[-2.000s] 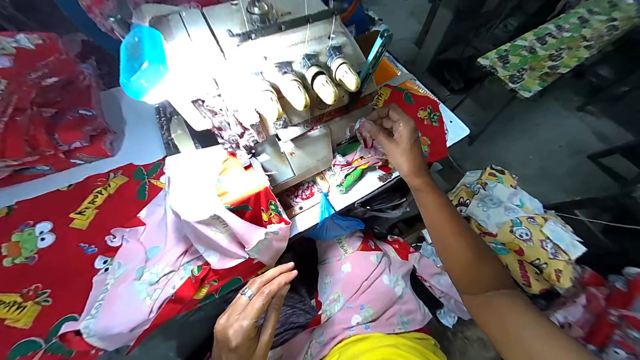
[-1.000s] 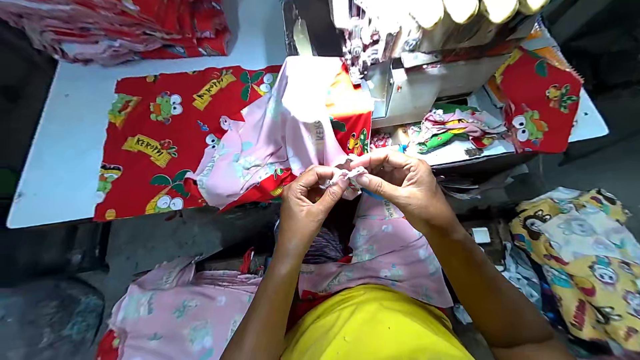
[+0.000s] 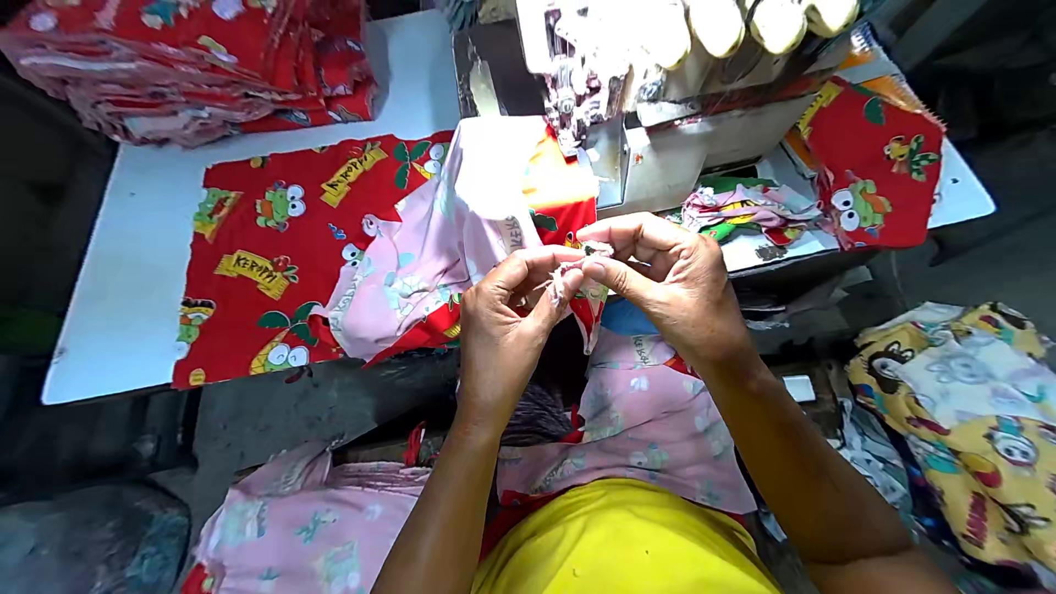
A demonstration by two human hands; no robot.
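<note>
My left hand point(image 3: 516, 318) and my right hand point(image 3: 672, 285) meet in front of the sewing machine point(image 3: 701, 157), pinching a small pink and red fabric scrap point(image 3: 577, 268) between thumbs and fingertips. Just behind them, a red printed fabric piece point(image 3: 313, 206) with its pale pink reverse side point(image 3: 487, 190) folded up lies under the machine's needle area. A small heap of fabric strips point(image 3: 747, 206) rests on the machine bed right of my hands. What exactly the fingertips do with the scrap's edge is partly hidden.
A stack of red and pink fabric pieces point(image 3: 190, 66) sits at the table's back left. Another red piece point(image 3: 883, 169) hangs over the right edge. Pink cloth point(image 3: 652, 412) covers my lap, more pink pieces point(image 3: 313, 520) lie lower left, and yellow printed cloth point(image 3: 973, 412) lies at right.
Two seconds ago my right hand was at the strips on the machine bed and my left was apart, below; both now hold a scrap together. The view has shifted.
</note>
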